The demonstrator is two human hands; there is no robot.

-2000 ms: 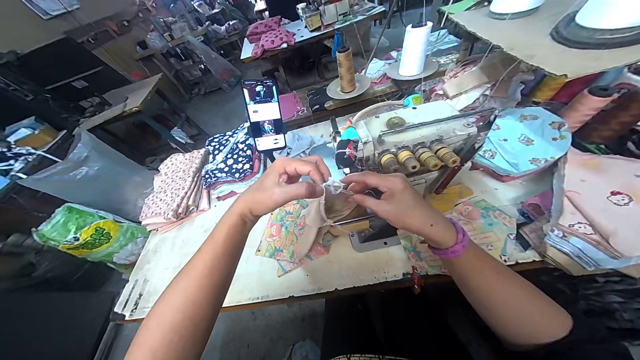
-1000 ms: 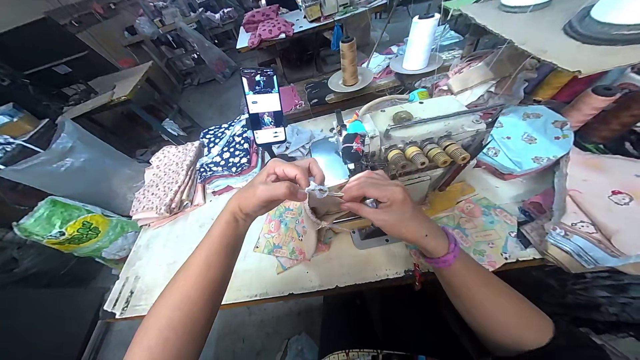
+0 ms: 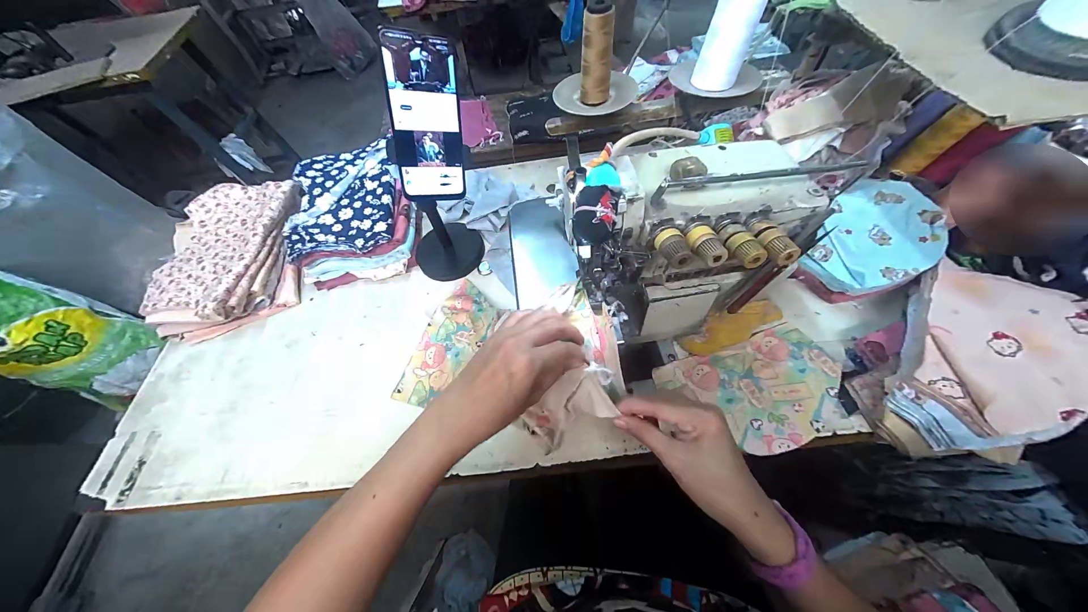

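My left hand is closed on a bunched piece of pale, patterned fabric in front of the sewing machine. Between thumb and fingertips, my right hand pinches the lower right edge of this fabric. The overlock sewing machine, with several yellow-ringed tension dials, stands just beyond my hands. A floral fabric piece lies flat to the left of my left hand. Another floral piece rests to the right, beyond my right hand.
A phone stands on a round-based holder. Folded fabric stacks, one pink and one navy floral, lie at the left. Blue round pieces and pink ones are at the right. Thread cones stand behind the machine.
Both hands have come down from in front of the machine toward the table's front edge with the fabric. They were close together at its gathered top; my right hand now pinches a lower edge.
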